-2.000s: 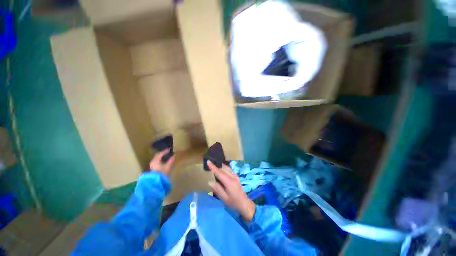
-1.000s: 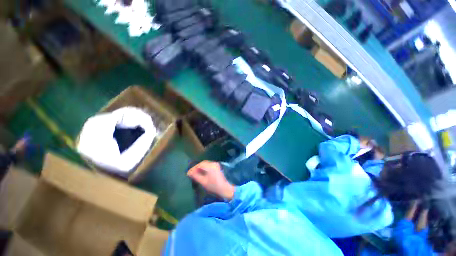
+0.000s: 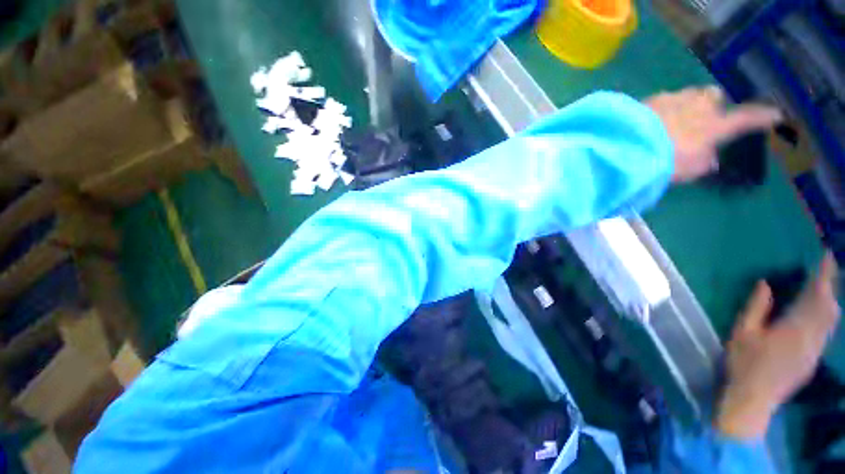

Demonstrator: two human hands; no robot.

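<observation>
My left arm crosses the view, and my left hand [image 3: 693, 134] is over the far bench side with its fingers apart. A black packet [image 3: 744, 159] is beside its fingers; contact is unclear in the blur. My right hand [image 3: 778, 350] is at the lower right, thumb and fingers apart, with a dark shape [image 3: 788, 285] between them. Black packets, some with small white labels, lie in rows [image 3: 454, 380] on the near bench side, partly hidden by my left sleeve.
A metal rail [image 3: 681, 347] crosses the green bench, with a white block [image 3: 630, 268] on it. Blue cloth [image 3: 454, 32], a yellow tape roll [image 3: 588, 30], white slips [image 3: 306, 130] and a light-blue strip [image 3: 528, 347] are on the bench. Open cartons [image 3: 88, 125] stand at left.
The view has turned from the floor cartons to the bench and rail. My left arm now reaches across the bench. The packets seen in both hands earlier are no longer clearly held.
</observation>
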